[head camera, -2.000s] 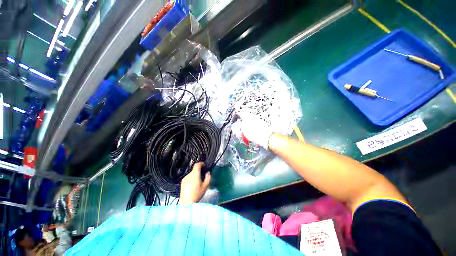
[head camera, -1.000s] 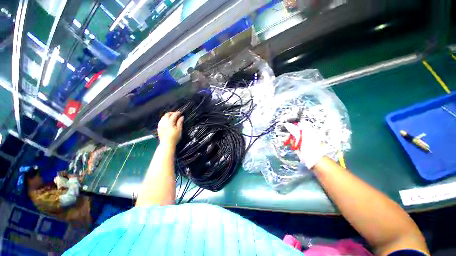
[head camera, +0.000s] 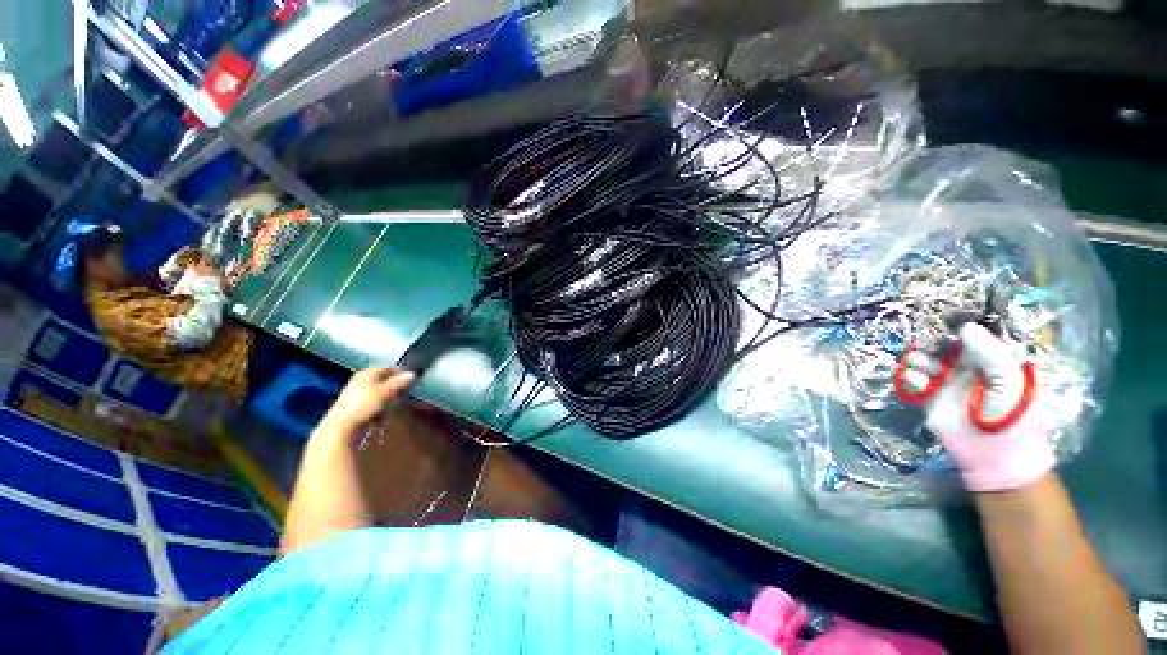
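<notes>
Coils of black cable lie piled on the green bench, with loose ends spreading right. My bare left hand is left of the coils at the bench's front edge, its fingers closed on a dark, blurred bundle; I cannot tell exactly what it is. My gloved right hand holds scissors with red loop handles over an open clear plastic bag. The scissors' blades are hard to make out. The bag holds a heap of small white, grey and bluish pieces.
A second clear bag lies behind the coils. A brown cardboard box is below the bench edge. A pink cloth is near my lap. Another person is at the far left. A blue bin stands at the back.
The view has swung left and the tray has left the picture. My left hand has moved from the coils to the bench's front edge with a dark bundle. My right hand stays over the bag with the scissors.
</notes>
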